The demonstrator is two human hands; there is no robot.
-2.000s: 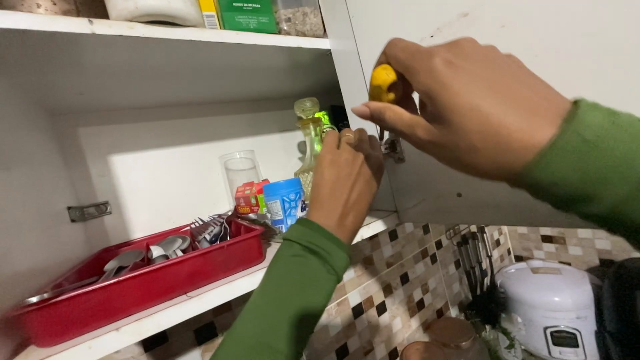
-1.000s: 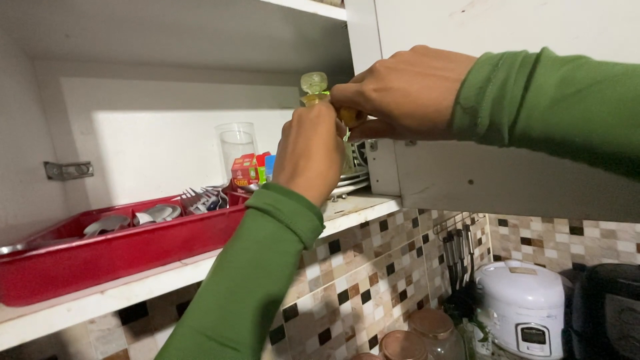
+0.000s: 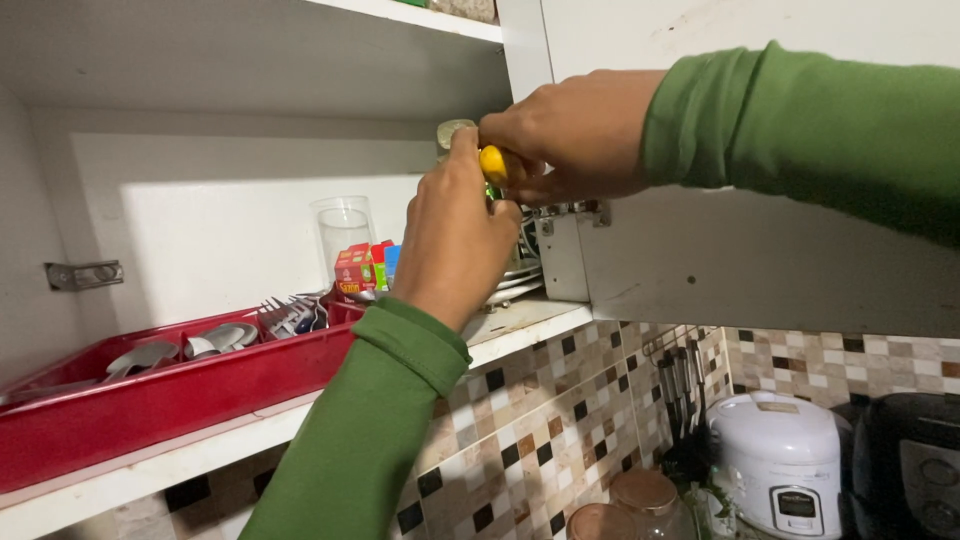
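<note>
My right hand (image 3: 574, 139) grips a yellow-handled tool (image 3: 493, 166), probably a screwdriver, near the hinge side of the cabinet door (image 3: 750, 255). Its far end is hidden. Close beside it, my left hand (image 3: 461, 232) is raised with bent fingers in front of a glass bottle with a faceted stopper (image 3: 454, 133); what its fingertips touch is hidden. A metal hinge (image 3: 574, 210) shows just below my right hand. Stacked plates (image 3: 517, 285) stand on the shelf behind my left wrist.
A red cutlery tray (image 3: 180, 394) lies along the shelf edge (image 3: 525, 335), with a clear glass (image 3: 343, 232) and a red seasoning box (image 3: 355, 268) behind it. Below are hanging utensils (image 3: 681, 390), a white rice cooker (image 3: 776, 457), a black appliance (image 3: 911, 457) and lidded jars (image 3: 643, 491).
My right hand, raised above my left with the yellow handle two seconds ago, has come down beside it. The handle, mostly covered one second ago, shows more fully now.
</note>
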